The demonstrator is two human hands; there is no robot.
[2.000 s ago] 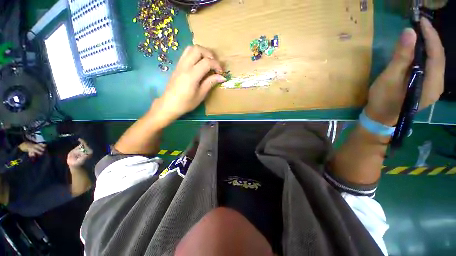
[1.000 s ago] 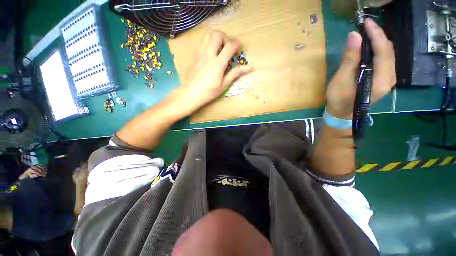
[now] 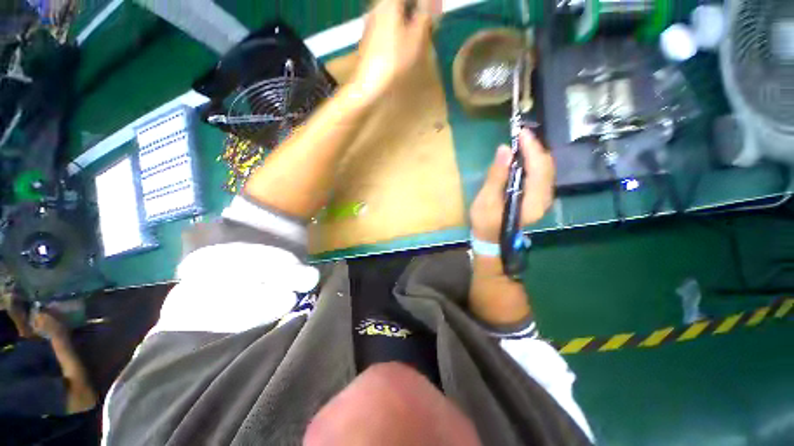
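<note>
My right hand (image 3: 514,187) is closed around the black handle of the soldering iron (image 3: 515,209), its metal tip pointing away over the rim of the round brown pot. My left hand (image 3: 396,39) is stretched to the far edge of the bench, past the tan work board (image 3: 409,187). A small dark thing shows at its fingers, too blurred to name. A bright green strip (image 3: 341,212) lies on the near left part of the board. Yellow and dark small components (image 3: 239,161) lie left of the board, partly hidden by the fan and my left arm.
A black fan with a wire grille (image 3: 277,100) stands at the board's far left. Component trays (image 3: 167,165) lie farther left. The pot (image 3: 470,65), a dark feeder unit (image 3: 601,109) and a large grey fan (image 3: 766,70) stand right. Another person's arm (image 3: 65,357) shows at lower left.
My left hand has moved from the board to the bench's far edge. The small pile it was at no longer shows. The view has shifted right, bringing in the pot and large fan.
</note>
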